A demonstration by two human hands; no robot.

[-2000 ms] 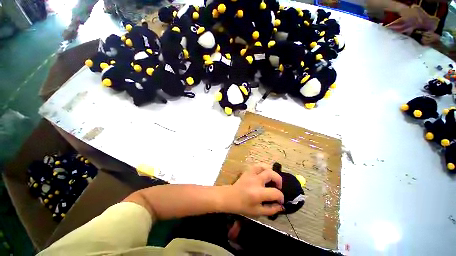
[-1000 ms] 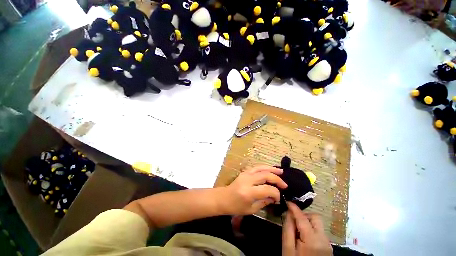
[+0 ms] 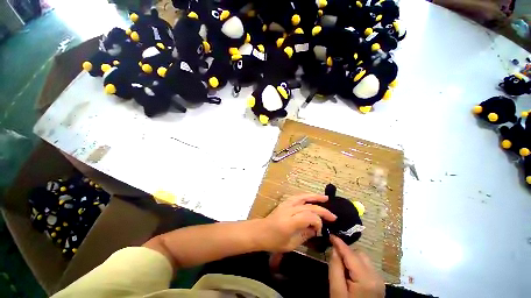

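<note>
A black plush penguin [image 3: 344, 216] lies on the cardboard board [image 3: 349, 152], its yellow beak or foot to the right and a white label at its lower side. My left hand [image 3: 296, 221] holds the penguin from the left, fingers pinching the plush. My right hand [image 3: 356, 270] is at the penguin's lower edge with thumb and finger closed together. A tiny glint shows at these fingertips; a needle is too small to make out surely. Silver thread snips [image 3: 290, 149] lie at the board's top left.
A pile of penguins [image 3: 233, 58] covers the far side of the white table [image 3: 204, 163]. A smaller group [image 3: 498, 110] lies at the right edge. An open carton [image 3: 125, 233] at the lower left holds more penguins. Part of a person's arm [image 3: 480, 9] shows at the top right.
My right hand, out of view two seconds ago, has come in from below to the penguin's lower edge. My left hand still holds the penguin. The view has shifted somewhat.
</note>
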